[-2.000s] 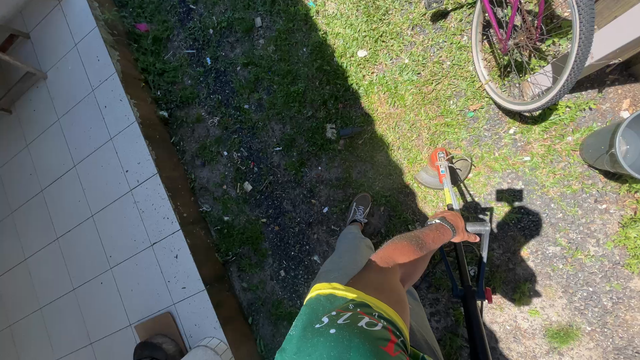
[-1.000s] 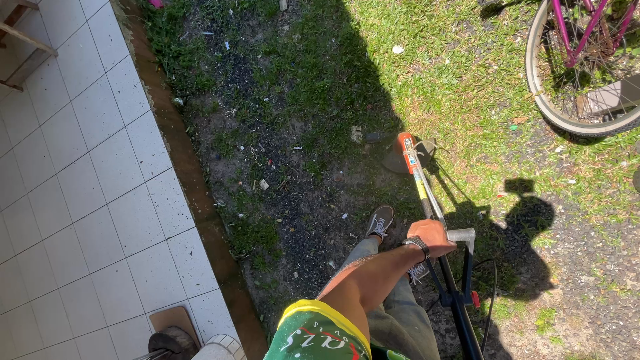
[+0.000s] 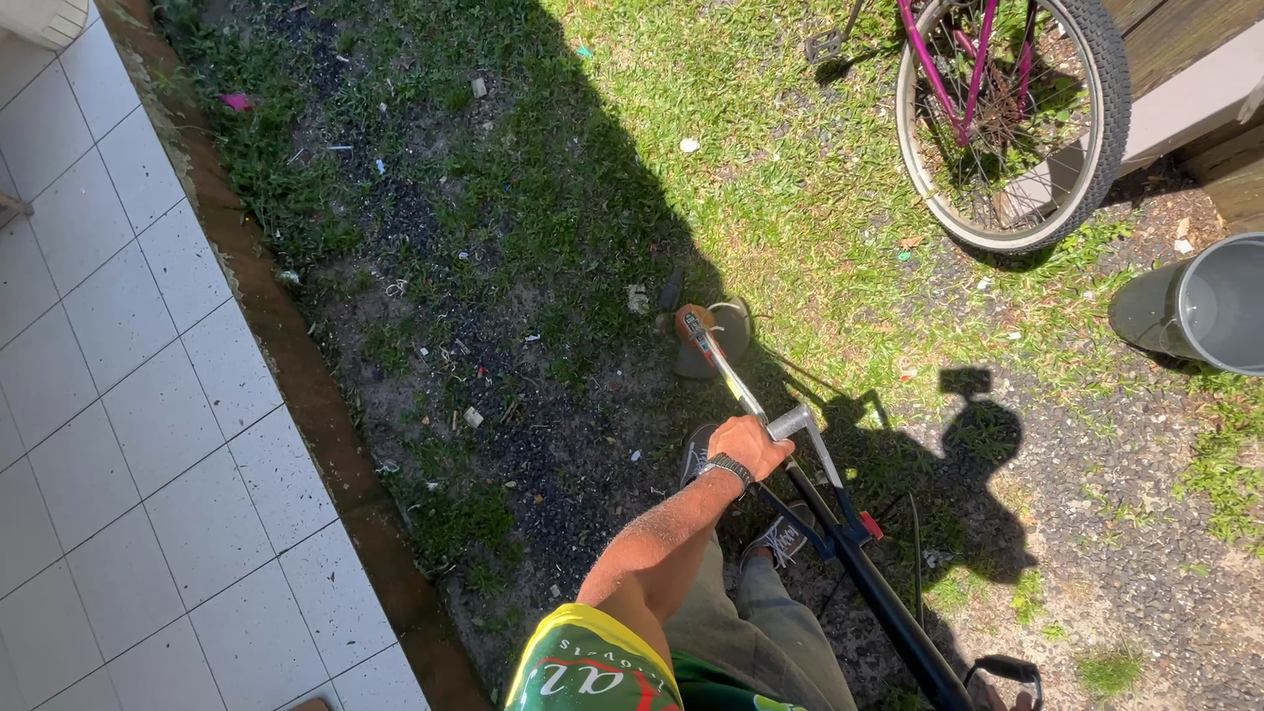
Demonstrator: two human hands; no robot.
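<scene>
A string trimmer (image 3: 874, 583) runs diagonally from the lower right toward the grass, its black tube leading to an orange head with a round guard (image 3: 709, 341). My left hand (image 3: 748, 449), with a watch on the wrist, is closed around the grey front handle (image 3: 790, 423). At the bottom edge, part of my right hand (image 3: 1009, 701) shows beside the black rear grip (image 3: 1005, 669); most of it is cut off, so its hold is unclear. The trimmer head is over the edge between shaded and sunlit grass, beyond my shoes.
White tiled paving (image 3: 188, 434) with a brown edge (image 3: 326, 425) borders the ground at left. A bicycle wheel (image 3: 1007, 118) on a magenta frame stands at upper right, near a wooden fence (image 3: 1210, 59). Below it a grey bucket (image 3: 1220, 301) lies tilted. Small debris dots the ground.
The view has shifted, bringing the bucket back in at right. My left hand keeps its hold on the handle. The shoes show in different positions beneath the trimmer.
</scene>
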